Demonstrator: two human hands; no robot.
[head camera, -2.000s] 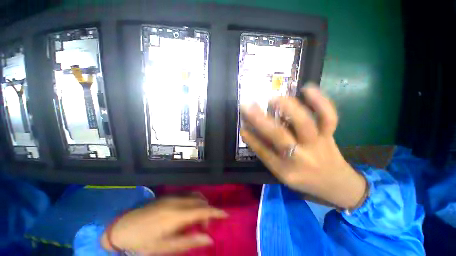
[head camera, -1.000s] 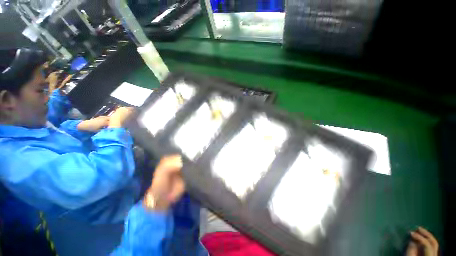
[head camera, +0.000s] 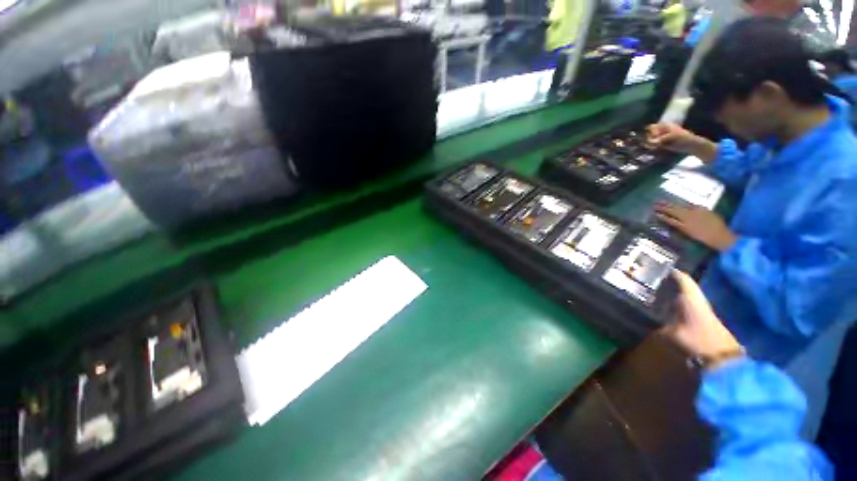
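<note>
A black foam tray lies slanted on the green bench at centre right, its near end by the bench edge. It has several slots, each with an opened phone assembly. My right hand grips the tray's near right end, with some fingers hidden behind it. My left hand is not in view. A second black tray with phone assemblies is at lower left, cut off by the frame. A white sheet with a toothed long edge lies beside it.
A person in a blue smock sits at right, hands at another black tray and a white sheet. A wrapped grey bundle and a black stack stand behind the green bench.
The view has swung across the bench. The tray that was raised close in front of me is now at centre right on the bench. My left hand has left the picture; my right hand is now on a tray.
</note>
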